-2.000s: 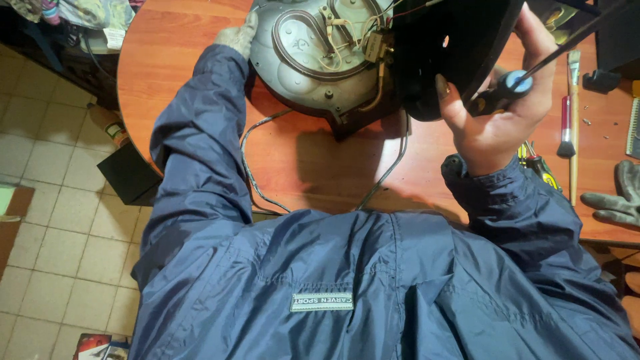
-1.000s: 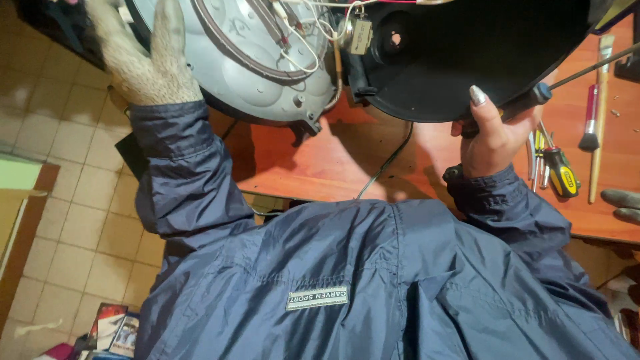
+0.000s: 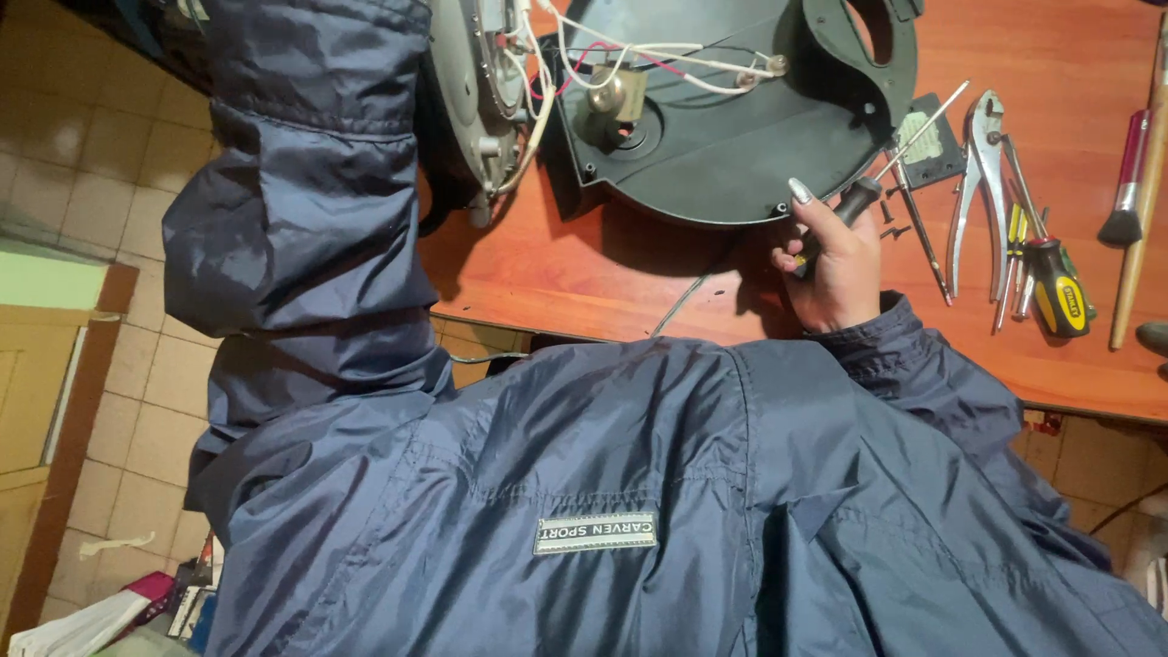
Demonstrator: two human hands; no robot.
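Observation:
My right hand (image 3: 835, 265) holds a screwdriver with a dark handle (image 3: 853, 205), its thin shaft pointing up and right. My thumb is beside the near rim of a black plastic housing (image 3: 730, 173), which lies open side up on the table. White and red wires (image 3: 675, 68) run from the housing to a grey metal appliance body (image 3: 474, 100), tilted on its side at the left. A small metal component (image 3: 620, 91) is among the wires. My left arm reaches up past the metal body, and my left hand is beyond the top of the view.
Right of the housing lie slip-joint pliers (image 3: 981, 182), a yellow and black screwdriver (image 3: 1058, 287), thinner screwdrivers, loose screws (image 3: 894, 228) and a small dark plate (image 3: 931, 141). A brush (image 3: 1122, 201) and a wooden stick (image 3: 1136, 274) lie farther right. A cable (image 3: 684, 306) crosses the table's near edge.
The housing has been lowered and turned from upright to lying with its inside showing. The metal body now stands tilted more steeply. My left hand has gone out of view.

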